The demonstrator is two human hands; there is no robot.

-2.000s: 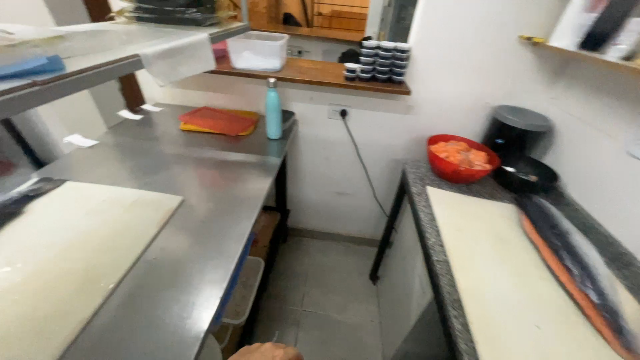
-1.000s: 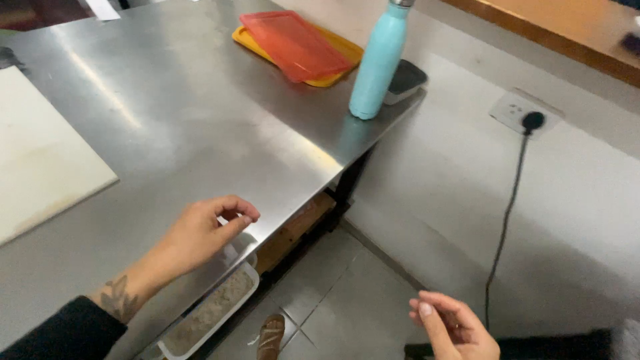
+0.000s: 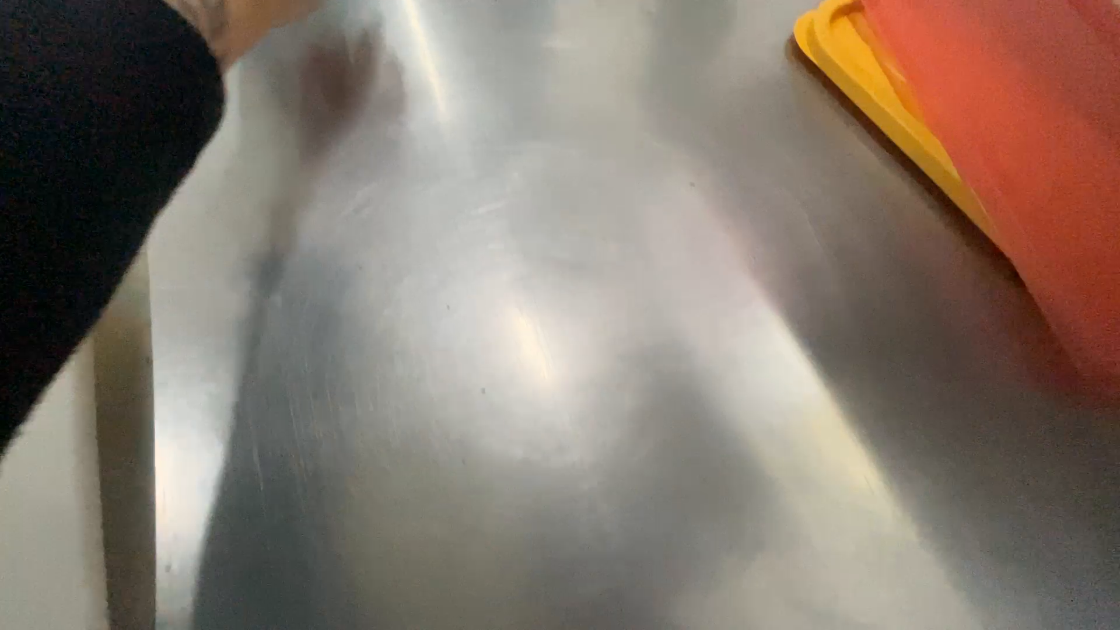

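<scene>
My left arm, in a black sleeve, reaches in from the left edge over the stainless steel table (image 3: 542, 367). Only the wrist and part of my left hand (image 3: 262, 22) show at the top left; the fingers are cut off by the frame, so what they touch or hold is hidden. Below the sleeve lies a white cutting board (image 3: 48, 525). My right hand is out of the picture.
At the upper right, a translucent red plastic sheet or lid (image 3: 1032, 175) lies over a yellow plastic lid or tray (image 3: 910, 122) on the table. Light reflects off the scratched steel.
The view has moved in close over the steel table. My left arm now stretches toward the top left; my right hand, seen a second ago, has left the view.
</scene>
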